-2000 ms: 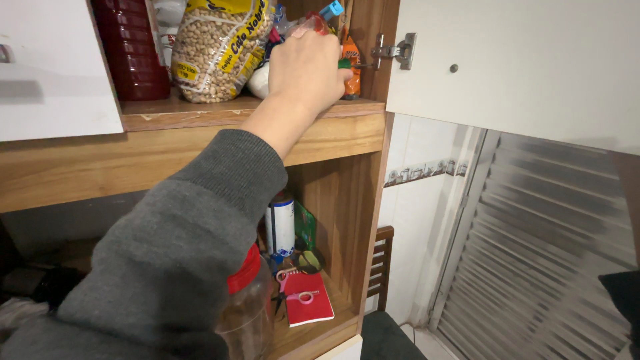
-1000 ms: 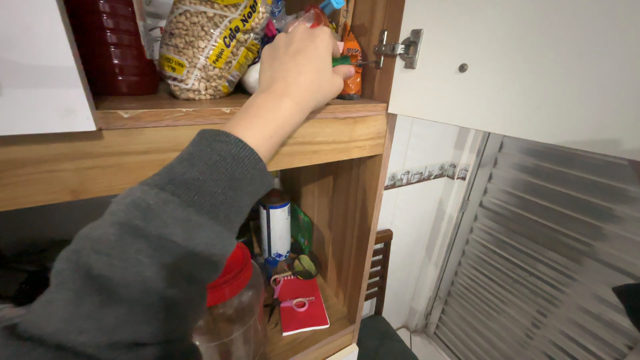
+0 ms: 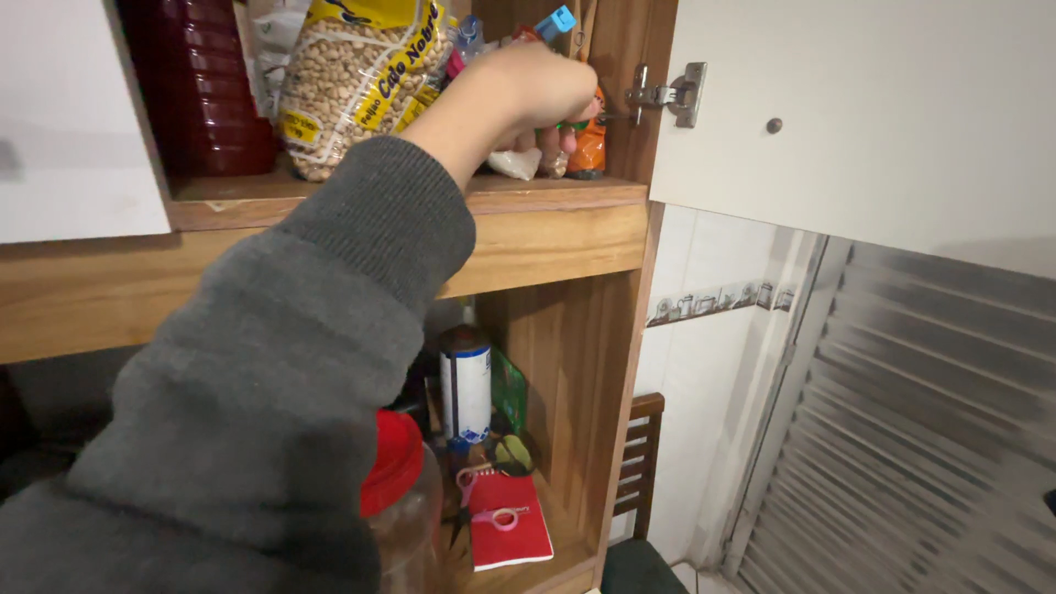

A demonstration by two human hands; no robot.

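My left hand [image 3: 540, 87] reaches from the lower left into the upper cabinet compartment. Its fingers are curled around a green-handled tool [image 3: 573, 126], apparently a screwdriver, mostly hidden by the hand. A thin metal shaft runs right from it towards the metal cabinet hinge [image 3: 660, 96]; whether the tip touches a screw is too small to tell. The hinge joins the wooden side panel [image 3: 620, 49] to the white door [image 3: 841, 107], which stands open. Just behind and below my fingers are an orange packet [image 3: 590, 153] and a white bag [image 3: 516, 163]. My right hand is out of view.
A bag of beans [image 3: 330, 99] and a dark red bottle [image 3: 210, 91] stand left on the upper shelf. Below are a red-lidded jar [image 3: 392, 462], a white canister [image 3: 466, 388], and pink-handled scissors [image 3: 499, 518] on a red notebook [image 3: 528, 540]. A wooden chair [image 3: 648, 404] stands beyond the cabinet.
My left hand has turned at the wrist, still holding the green-handled tool close to the hinge. Its curled fingers now show beneath the palm.
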